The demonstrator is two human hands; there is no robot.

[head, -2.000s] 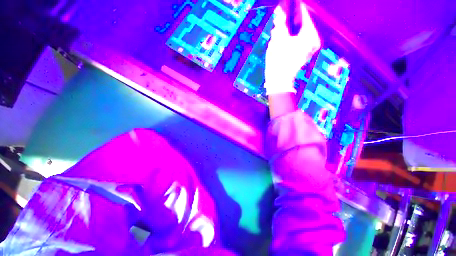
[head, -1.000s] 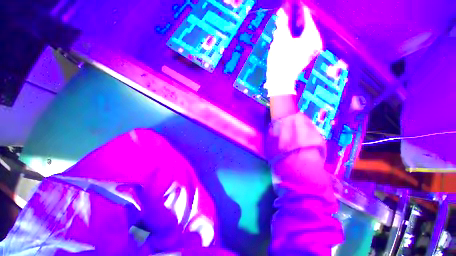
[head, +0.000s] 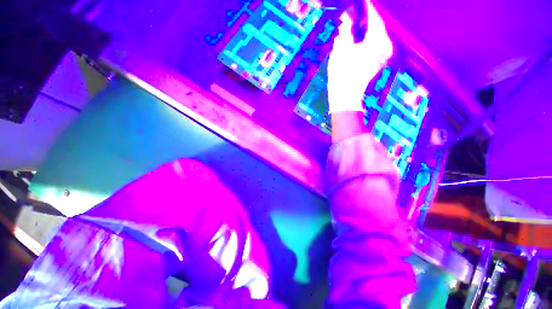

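Under purple light, circuit boards glow cyan on the bench: one at upper left, one in the middle partly hidden by my hand, and one to the right. My white-gloved right hand is at the top, over the middle board. It holds a dark rounded tool, cut off by the top edge. A thin pale line shows left of the fingers; I cannot tell whether the tool touches a board. My left hand is not in view.
The bench's pink front edge runs diagonally above my lap. A bright blue lump and a small pale rounded thing lie at the right end. A thin pale cord runs right. Metal uprights stand at lower right.
The view has shifted slightly, so the boards and bench edge appear a little lower and further right. My right hand has moved slightly up and left relative to the boards, still holding the dark tool.
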